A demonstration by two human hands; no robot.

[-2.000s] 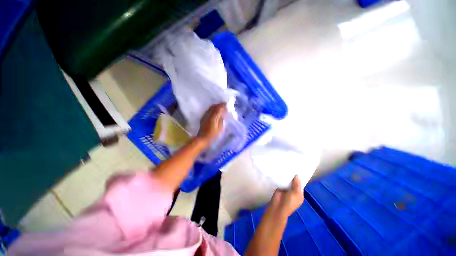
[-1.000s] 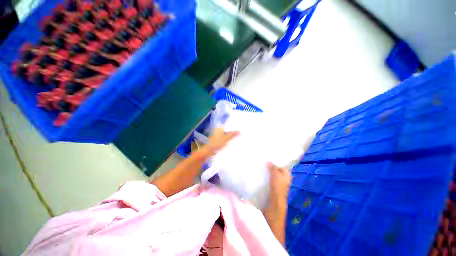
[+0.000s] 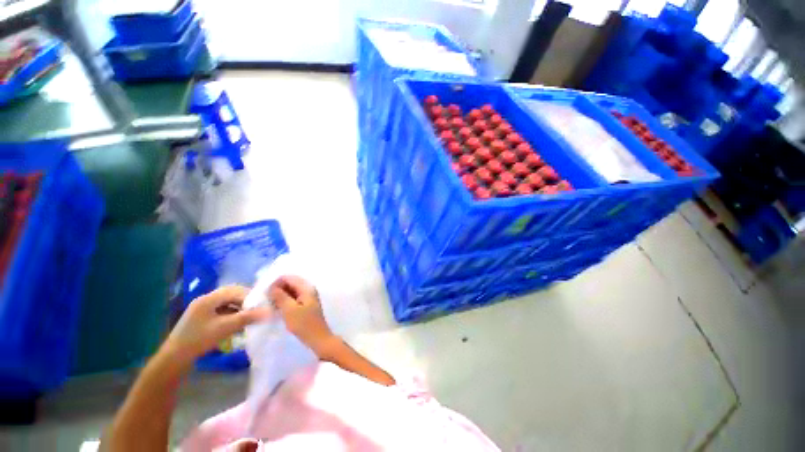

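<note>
My left hand (image 3: 212,320) and my right hand (image 3: 300,311) are close together at the lower left of centre. Both grip the upper edge of a thin white sheet (image 3: 278,357), which hangs down in front of my pink clothing. My fingers pinch it a short distance apart. Whether it is one sheet or a bag, I cannot tell. A blue mesh basket (image 3: 238,237) stands on the floor behind my hands, with crumpled pale sheets in it, partly hidden by my hands.
Stacked blue crates (image 3: 530,221) stand ahead on the right, some showing rows of red heads (image 3: 494,150), others a white cover sheet (image 3: 587,141). A blue crate of figures (image 3: 66,265) is at the left edge by the green bench (image 3: 128,309). More blue crates stand at the back right.
The view has swung from the basket and bench towards the crate stacks. The white sheet has left the basket area and is now held up near my body, with my hands closer together.
</note>
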